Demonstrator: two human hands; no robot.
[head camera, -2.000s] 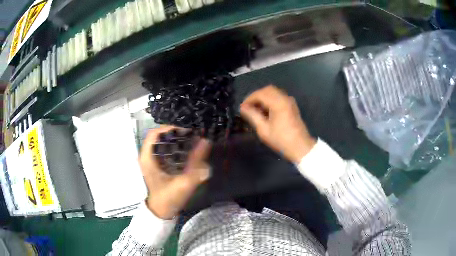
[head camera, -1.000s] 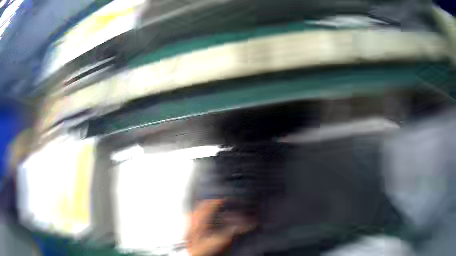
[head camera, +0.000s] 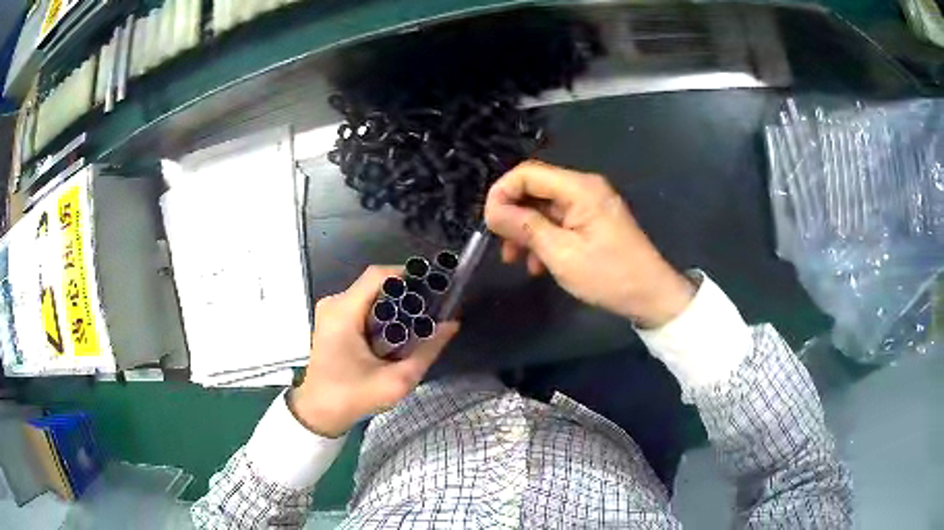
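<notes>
My left hand (head camera: 357, 357) is closed around a bunch of several metal tubes (head camera: 411, 303), their open round ends facing up as dark rings. One tube (head camera: 466, 267) leans out at the bunch's right side. My right hand (head camera: 533, 230) has its fingertips at the upper end of this tube; whether a black piece is between the fingers is hidden. A heap of small glossy black end pieces (head camera: 424, 155) lies on the dark bench surface just beyond both hands.
White printed sheets (head camera: 238, 264) lie left of the heap, beside a box with a yellow warning label (head camera: 78, 274). A clear bag of tubes (head camera: 859, 197) lies at right. Cream ribbed carriers (head camera: 166, 39) and a metal edge strip (head camera: 662, 87) are behind.
The bunch in my left hand now shows clearly, with one tube angled out. My right hand has come close to it, at that tube's end. The view swung away and back between frames.
</notes>
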